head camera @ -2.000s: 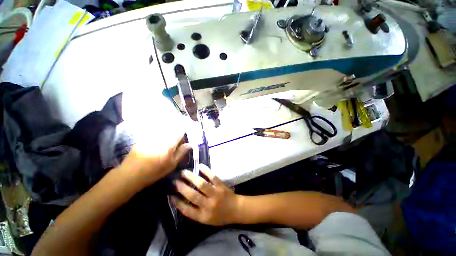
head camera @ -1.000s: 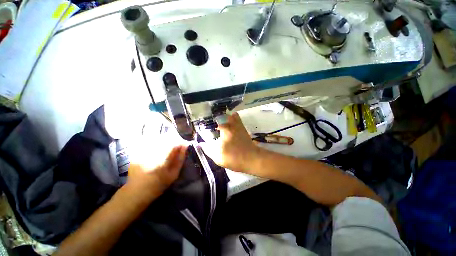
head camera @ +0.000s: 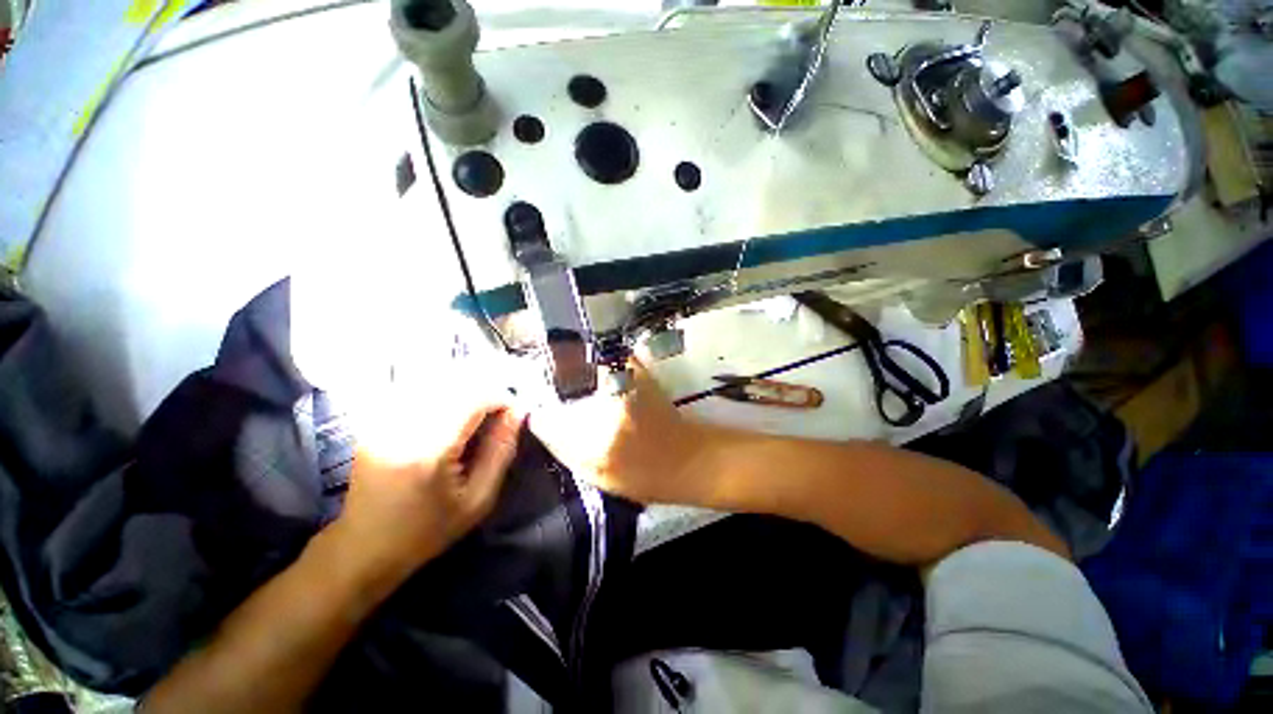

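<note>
A dark garment (head camera: 517, 558) with a white-striped tape (head camera: 593, 544) runs from the wearer's lap up to the needle area of the white sewing machine (head camera: 754, 181). My left hand (head camera: 419, 481) lies on the garment left of the needle, thumb and fingertips pinched together at its edge. My right hand (head camera: 628, 439) is beside the presser foot, at the top of the striped tape, its fingertips under the machine head. Strong glare washes out both sets of fingertips and the cloth at the needle.
Orange snips (head camera: 772, 393) and black shears (head camera: 905, 380) lie on the table right of my right hand. Yellow-packed items (head camera: 1026, 342) are at the table's right corner. More dark cloth (head camera: 154, 474) is heaped at the left. Paper sheets (head camera: 56, 84) lie at the far left.
My right hand moved from the striped tape near the table edge up to the presser foot, then slightly lower. My left hand stayed left of the needle. The view shifted closer to the machine.
</note>
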